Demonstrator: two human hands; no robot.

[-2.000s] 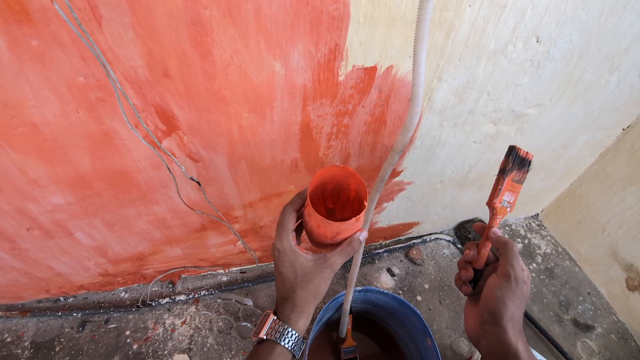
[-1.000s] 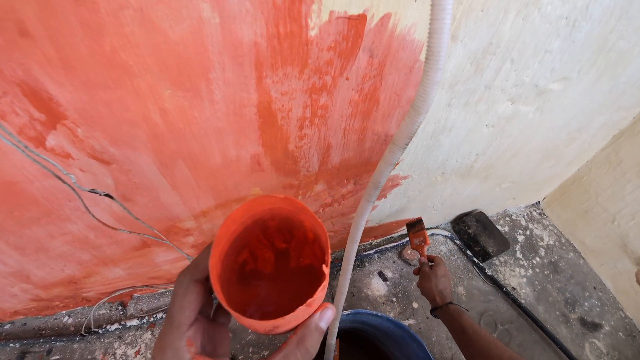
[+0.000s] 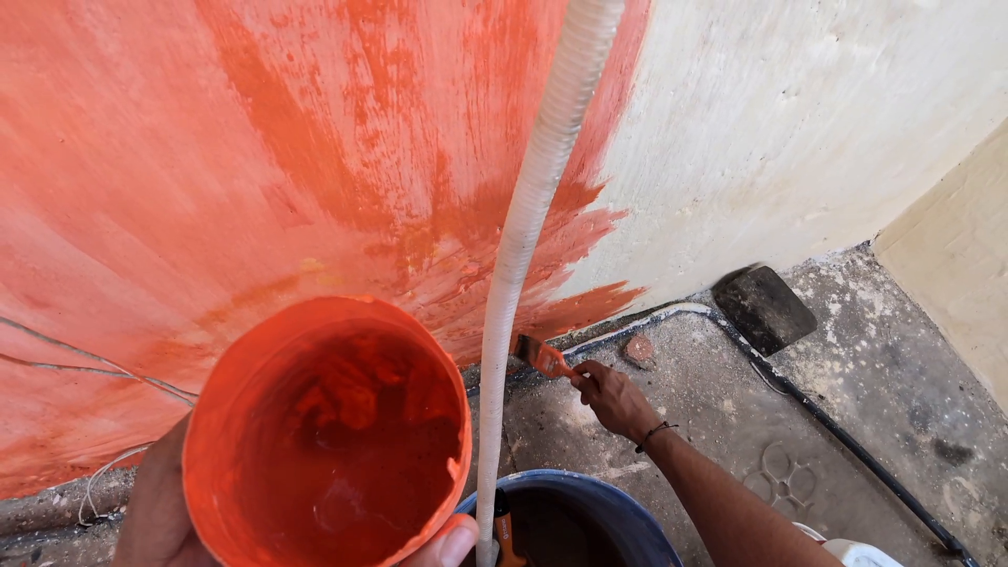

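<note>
My left hand [image 3: 161, 504] grips an orange plastic cup [image 3: 206, 441] with orange paint inside, close to the camera at lower left. Its thumb lies on the cup's lower right side. My right hand [image 3: 618, 402], farther off, holds an orange-handled paintbrush [image 3: 545, 357] low by the foot of the wall, bristles pointing left. Whether the bristles touch the wall I cannot tell. The wall [image 3: 315, 197] is coated in streaky orange on the left; its right part [image 3: 787, 118] is cream-white.
A pale corrugated hose [image 3: 512, 268] runs down into a blue bucket [image 3: 630, 512] of dark liquid, where another brush [image 3: 504, 528] stands. A black pipe [image 3: 843, 445], a dark flat plate [image 3: 765, 309] and a reddish stone [image 3: 639, 347] are on the concrete floor. Thin cables [image 3: 102, 366] hang at left.
The brush was raised, bristles up, at the right two seconds ago; it is now low by the wall's foot. The cup has come nearer to the camera. The view has shifted.
</note>
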